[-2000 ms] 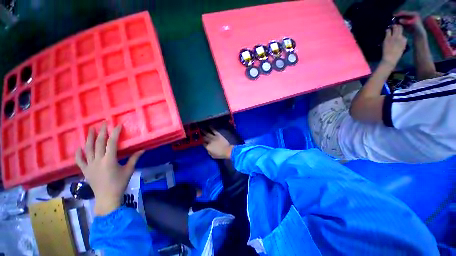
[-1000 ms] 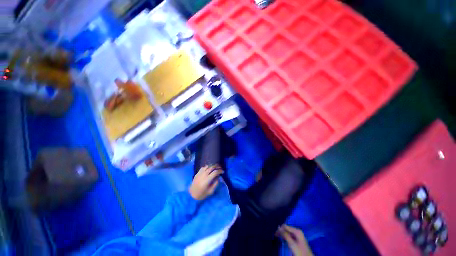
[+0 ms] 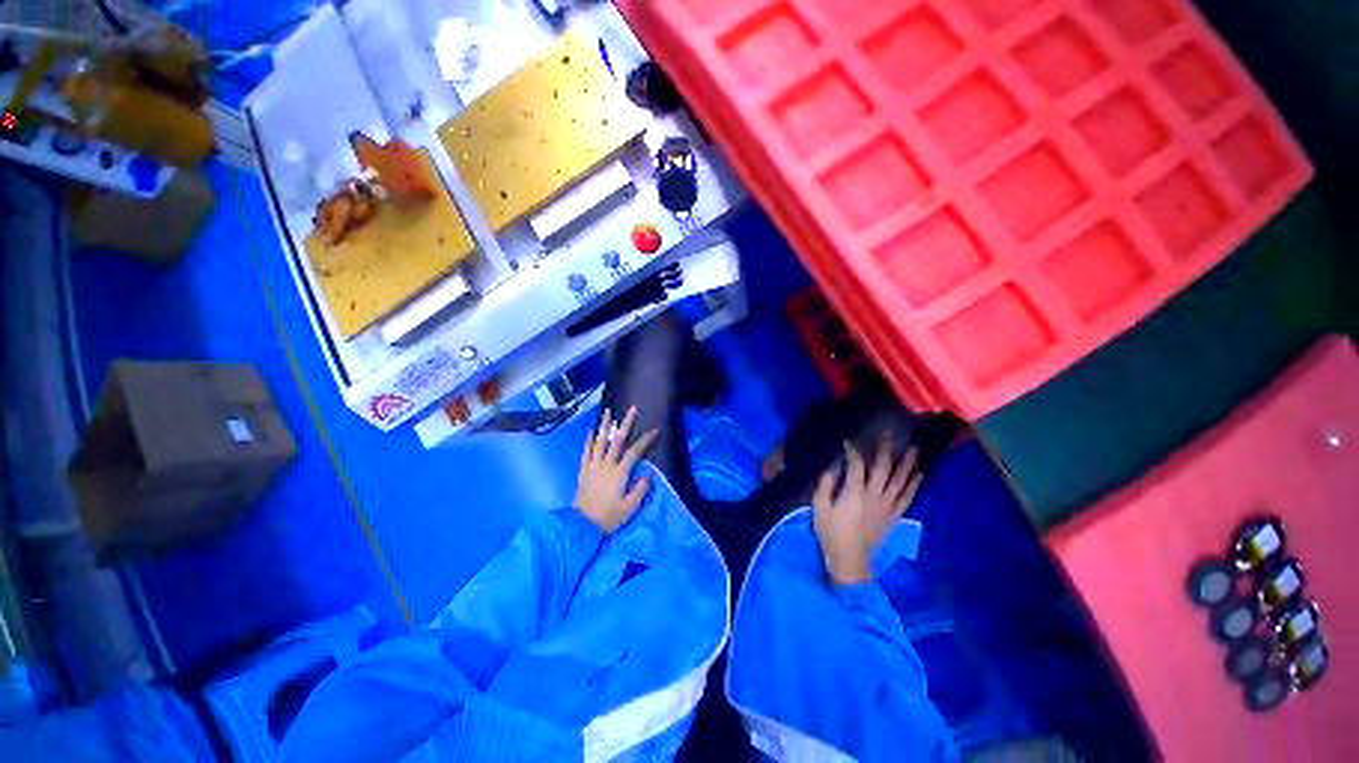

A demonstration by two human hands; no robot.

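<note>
My left hand [image 3: 613, 474] rests palm down on my dark-clothed left leg, fingers apart and empty. My right hand [image 3: 865, 510] rests on my other leg, fingers spread and empty. A stack of red foam trays [image 3: 1028, 221] with square pockets lies at the upper right; the pockets in view hold nothing. A flat pink-red foam mat [image 3: 1192, 514] at the lower right holds several open round units [image 3: 1277, 584] in a row, each with a dark disc [image 3: 1231, 619] beside it.
A white bench machine [image 3: 417, 365] with two yellow perforated plates [image 3: 544, 127] and a red button [image 3: 645, 237] stands ahead. A black unit [image 3: 675, 182] lies on its corner. A brown lump [image 3: 352, 209] sits on one plate. A cardboard box [image 3: 172, 432] and a blue stool [image 3: 283, 656] are at left.
The view has swung left from the mat towards the machine. My left hand has left the foam tray and lies on my leg. My right hand has come further into view onto the other leg.
</note>
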